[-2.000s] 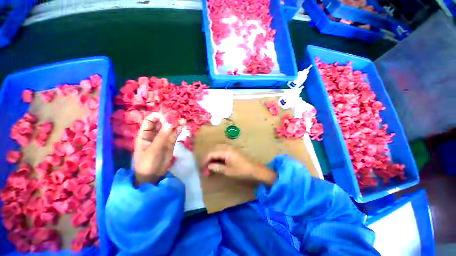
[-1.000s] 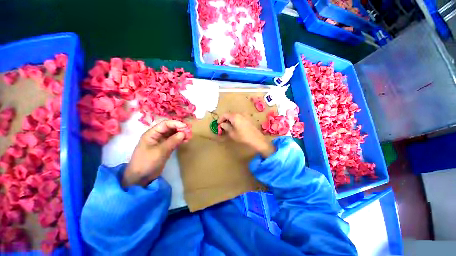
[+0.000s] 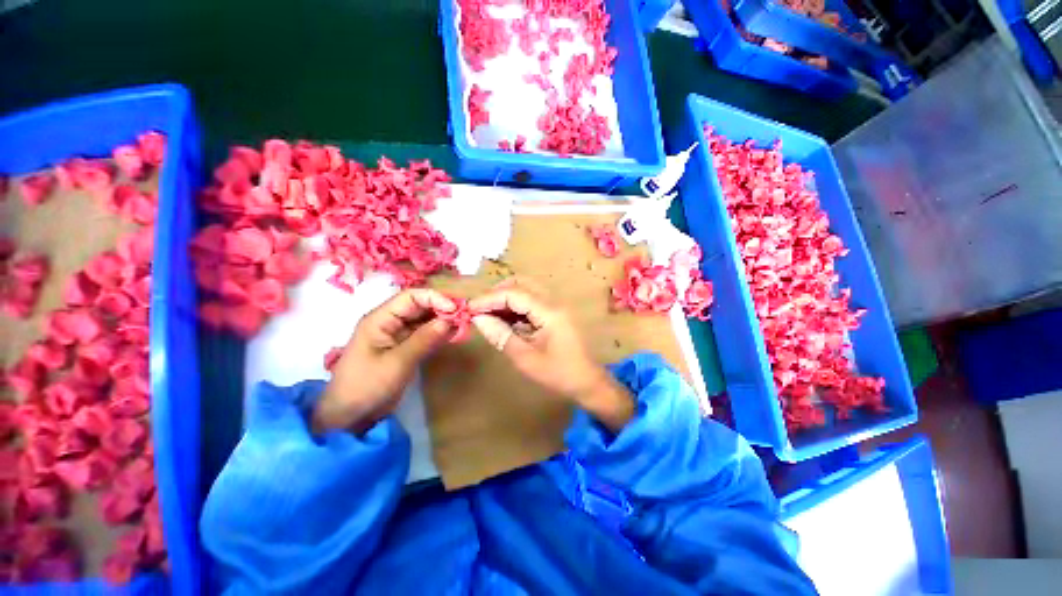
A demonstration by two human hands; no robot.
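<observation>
My left hand (image 3: 379, 349) and my right hand (image 3: 542, 343) meet over the brown cardboard sheet (image 3: 501, 431). Their fingertips pinch a small coral-red flower piece (image 3: 459, 317) between them. I cannot tell whether it is one piece or two joined. The green glue cap is not visible; my right hand covers its place. Rolled flower buds (image 3: 245, 245) and petal pieces (image 3: 390, 221) are heaped at the left of the cardboard. A small pile of assembled flowers (image 3: 652, 285) lies at its right.
Two white glue bottles (image 3: 670, 175) lie at the upper right. The left tray (image 3: 175, 349), top tray (image 3: 559, 172) and right tray (image 3: 792, 448) hold coral-red pieces. A lower-right tray (image 3: 862, 541) has a white inside. A white sheet (image 3: 291, 338) lies under the cardboard's left side.
My right hand has come away from the green cap and moved left and down to meet my left hand. My left hand has moved slightly right. The fingertips of both now touch the flower piece.
</observation>
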